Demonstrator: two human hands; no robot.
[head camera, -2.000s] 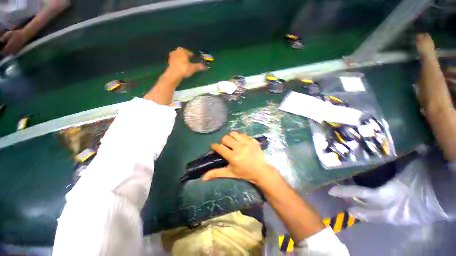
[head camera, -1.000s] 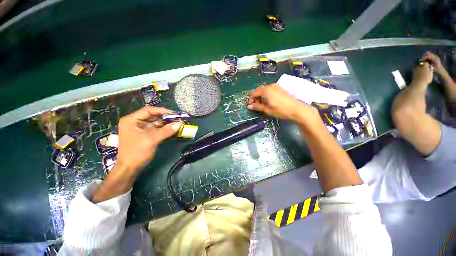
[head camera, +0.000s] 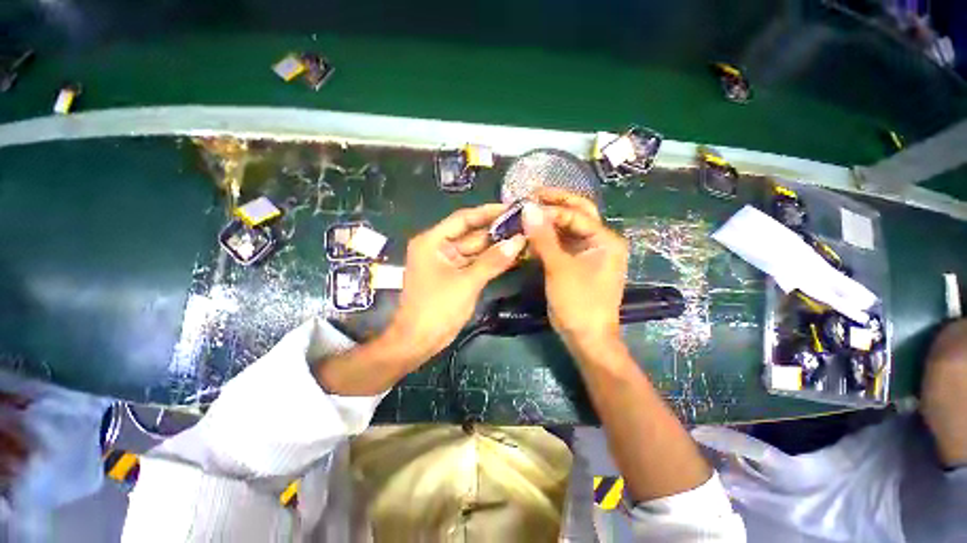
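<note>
My left hand (head camera: 445, 278) holds a watch unit (head camera: 507, 222) by its edge, tilted up above the bench. My right hand (head camera: 578, 260) has its fingertips at the unit's upper right side; whether they hold a small screw cannot be seen. The fingers hide most of the unit. The black electric screwdriver (head camera: 649, 303) lies on the bench behind my right hand, its cord running down to the left. The round speckled screw dish (head camera: 549, 173) is just beyond my fingertips, partly covered by them.
Several watch units with batteries lie left on the bench (head camera: 106, 233) and along the pale rail (head camera: 350, 125). A clear tray (head camera: 779, 382) of units, with a white paper strip (head camera: 795, 255) across it, is at right. Units sit on the green belt (head camera: 509, 80). Another person's arm (head camera: 947, 377) is at far right.
My right hand has moved from the bench beside the dish to the unit in my left hand. The unit is now raised between both hands. The view has shifted left.
</note>
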